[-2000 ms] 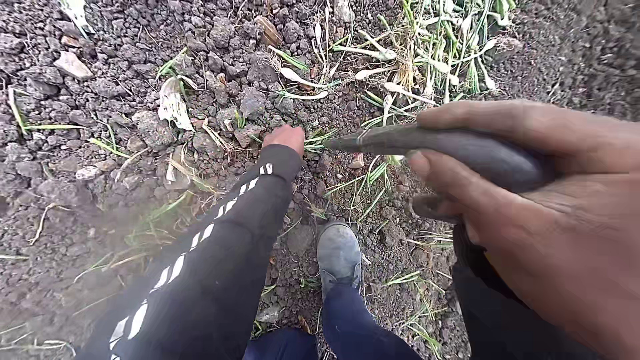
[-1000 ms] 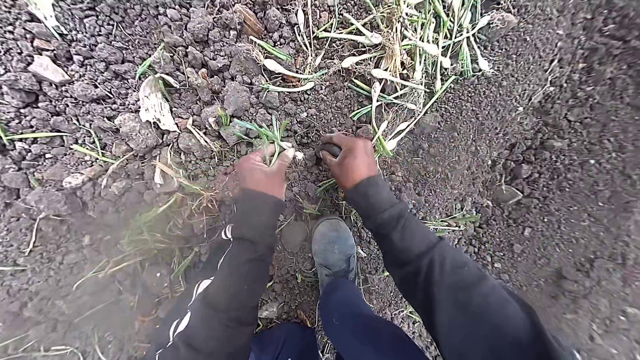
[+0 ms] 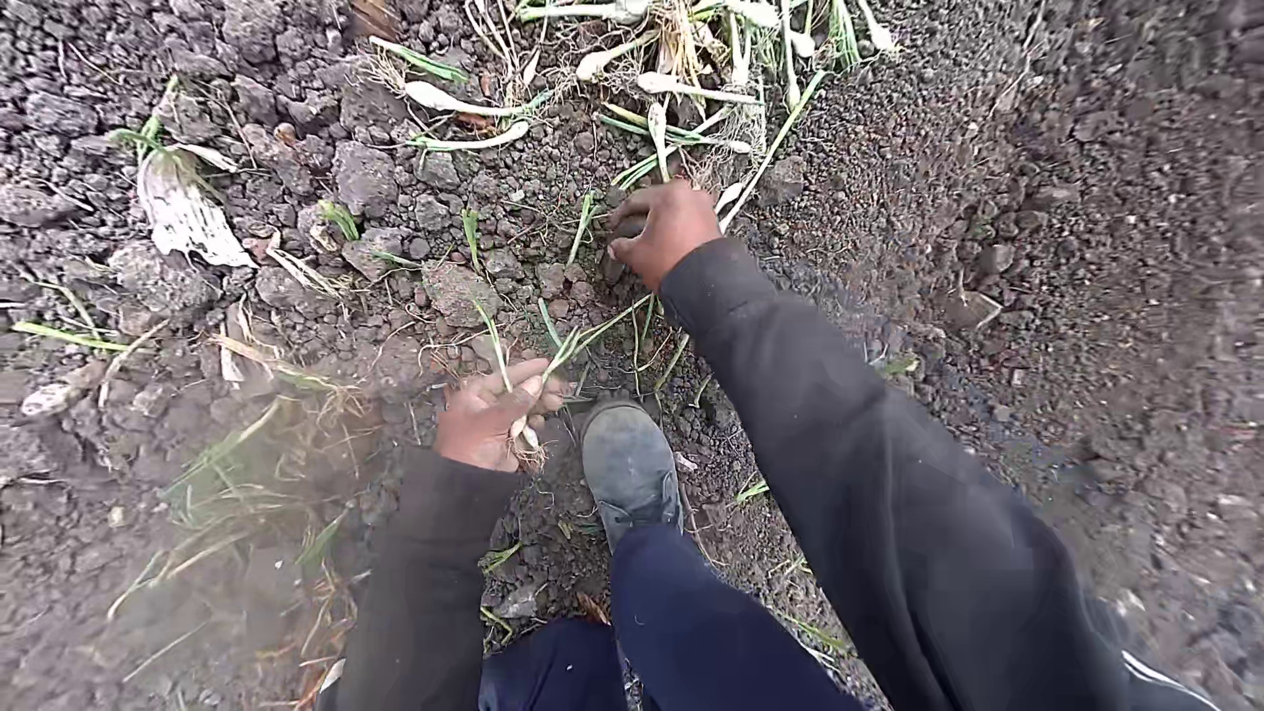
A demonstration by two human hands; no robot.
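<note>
My left hand [image 3: 494, 415] is closed round a few onion seedlings [image 3: 523, 427], their pale bulbs and roots at the palm and green leaves pointing up and right. My right hand [image 3: 664, 229] is bent down at the soil, its fingers round a dark tool [image 3: 622, 259] that is mostly hidden. Just beyond its fingertips lies a loose pile of seedlings [image 3: 691, 87] with white bulbs. Two more seedlings [image 3: 464, 141] lie left of that pile. Short green leaves [image 3: 472, 237] stand out of the soil between the hands and the pile.
Lumpy dark soil [image 3: 987, 415] surrounds everything. My grey shoe [image 3: 632, 469] stands on it, just right of my left hand. A torn whitish scrap [image 3: 188, 207] lies at the upper left, with dry stalks [image 3: 286, 365] and blurred grass [image 3: 237, 484] below it.
Two seconds ago my right hand was close to the camera with the dark pointed tool; now it is down by the pile. Since one second ago the hands have moved apart, the left nearer the shoe.
</note>
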